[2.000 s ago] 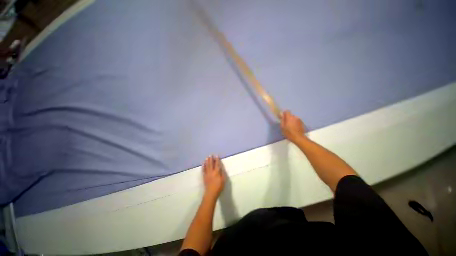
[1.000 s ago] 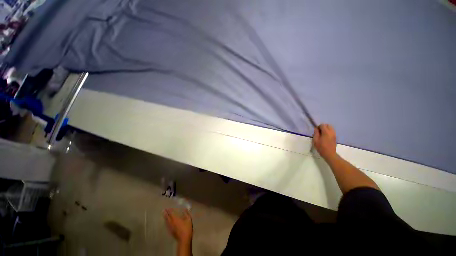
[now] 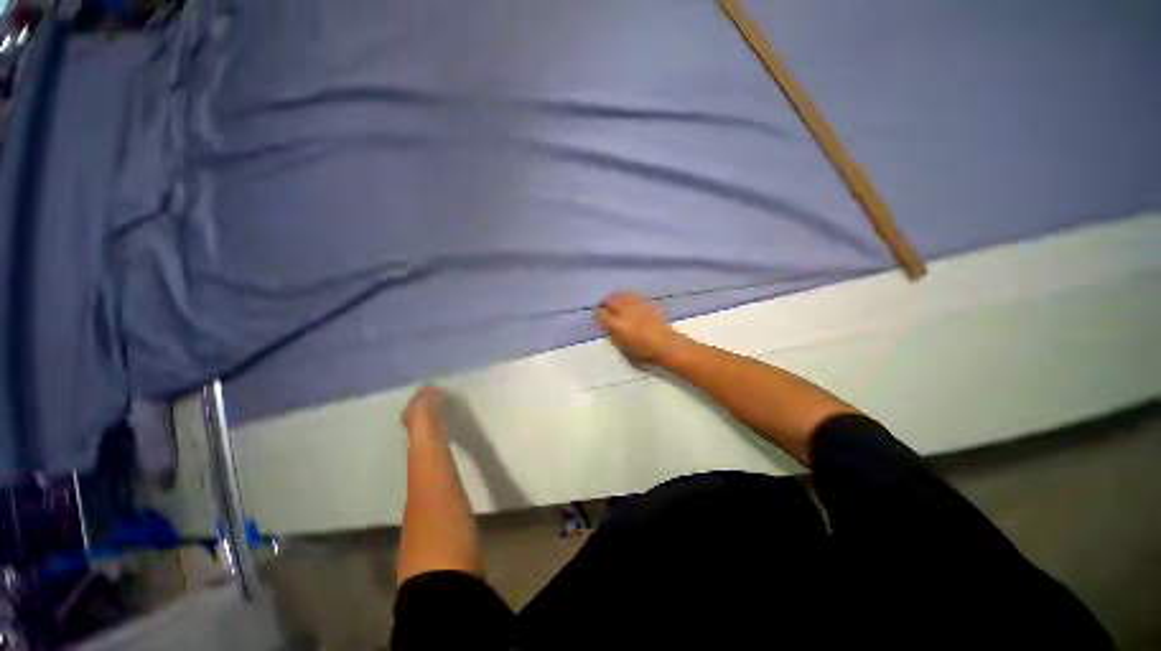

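The grey-blue fabric (image 3: 509, 204) covers most of the table, with long folds running from the left toward the stick. My right hand (image 3: 633, 327) is closed on the fabric's near edge, where an upper edge line shows above a lower one. My left hand (image 3: 427, 413) is at the fabric edge further left, over the pale table border; it is small and blurred, and its fingertips' hold cannot be told. The brown wooden stick (image 3: 828, 143) lies across the fabric, its near end reaching the table border, with no hand on it.
The pale table border (image 3: 1019, 305) runs along my front. A silver end rail (image 3: 227, 471) with blue end pieces stands at the left. Bunched fabric (image 3: 77, 242) lies beyond it. Blurred clutter is at the lower left, and floor shows below the table.
My right hand has let go of the stick and moved left to the fabric edge. My left hand has come up from over the floor to the table border. The view has turned.
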